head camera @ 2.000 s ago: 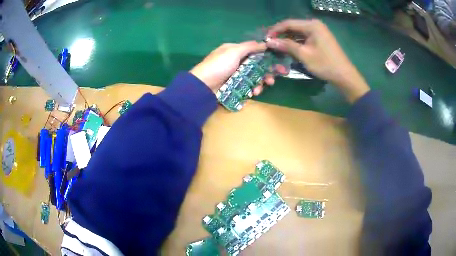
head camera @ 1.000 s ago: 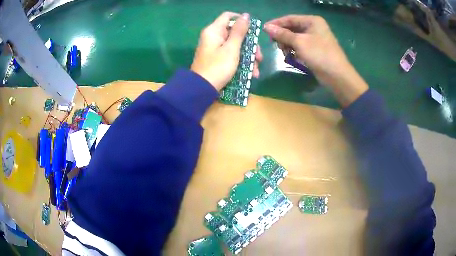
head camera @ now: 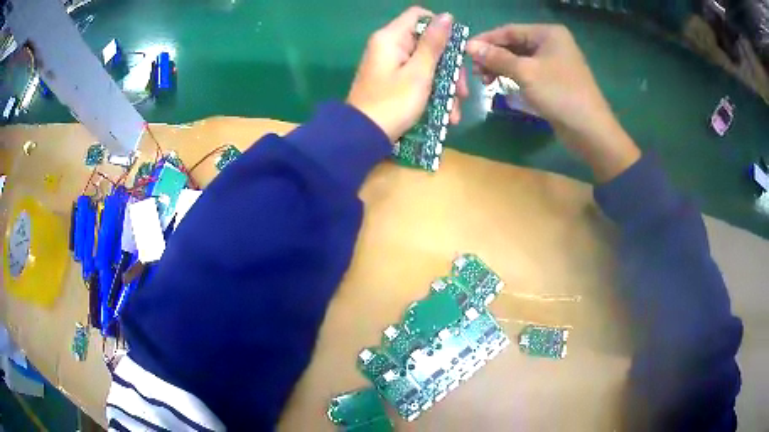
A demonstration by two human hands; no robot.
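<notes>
My left hand [head camera: 396, 76] holds an unsplit PCB panel [head camera: 438, 110] upright, thumb on its front near the top and fingertips showing behind its right edge. The panel's lower end is just above the brown sheet. My right hand [head camera: 527, 63] is at the panel's upper right edge, thumb and index finger pinched together on a tiny lead end, too small to see clearly. A dark blue battery with a pale face [head camera: 513, 105] shows below the right hand, partly hidden by it. Whether the lead tip touches the panel I cannot tell.
Overlapping PCB panels [head camera: 438, 359] lie on the brown sheet [head camera: 337, 329], with a single PCB [head camera: 544, 341] to their right. Blue batteries [head camera: 110, 245] with red wires are heaped left, beside yellow tape [head camera: 38, 261] and below a grey plate [head camera: 80, 76]. A pink object [head camera: 722, 116] lies far right.
My left hand has turned the panel more upright and raised it. My right hand has moved from over the panel's top to its upper right edge. The view has shifted slightly.
</notes>
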